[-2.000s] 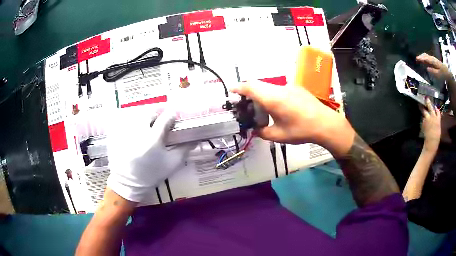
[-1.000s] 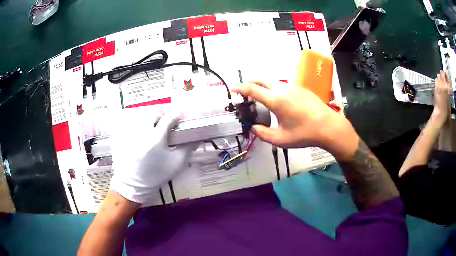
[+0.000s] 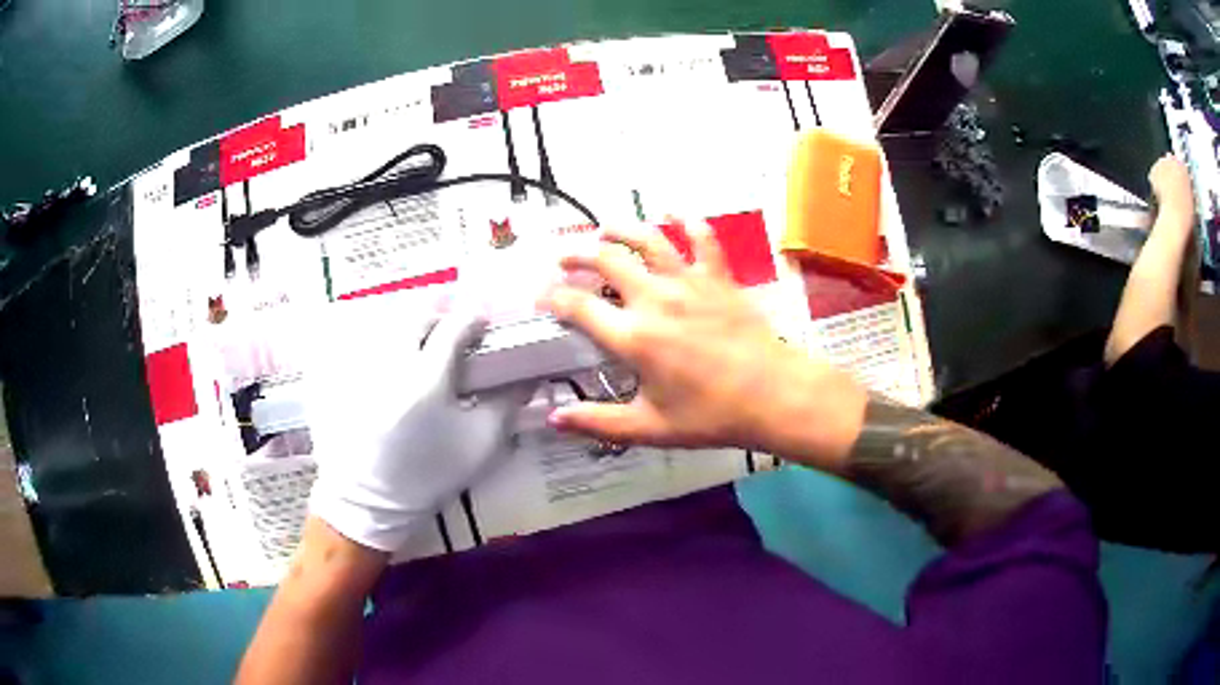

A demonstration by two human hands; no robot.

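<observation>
The silver-white appliance body (image 3: 533, 361) lies across the cardboard, its right end under my right hand. My left hand (image 3: 415, 415), in a white glove, is closed around its left part. My right hand (image 3: 669, 341), bare and slightly blurred, lies over the right end with fingers spread above and thumb below. It hides the black end bracket and the round end part; whether it grips them cannot be told. The black power cord (image 3: 381, 190) lies coiled behind, its lead running under my right fingers. Thin lead wires (image 3: 609, 388) show partly below the body; the circuit board is mostly hidden.
The printed white cardboard (image 3: 642, 107) lies on the green bench. An orange case (image 3: 835, 201) is on its right edge. A dark box (image 3: 941, 70) and small black parts (image 3: 966, 163) lie beyond. A neighbour's arm (image 3: 1153, 268) is beside a white housing (image 3: 1077, 194) at far right.
My right hand has moved left from the bracket's outer side to over the body's end, its fingers spreading. The black end is now covered. The neighbour's arm has shifted.
</observation>
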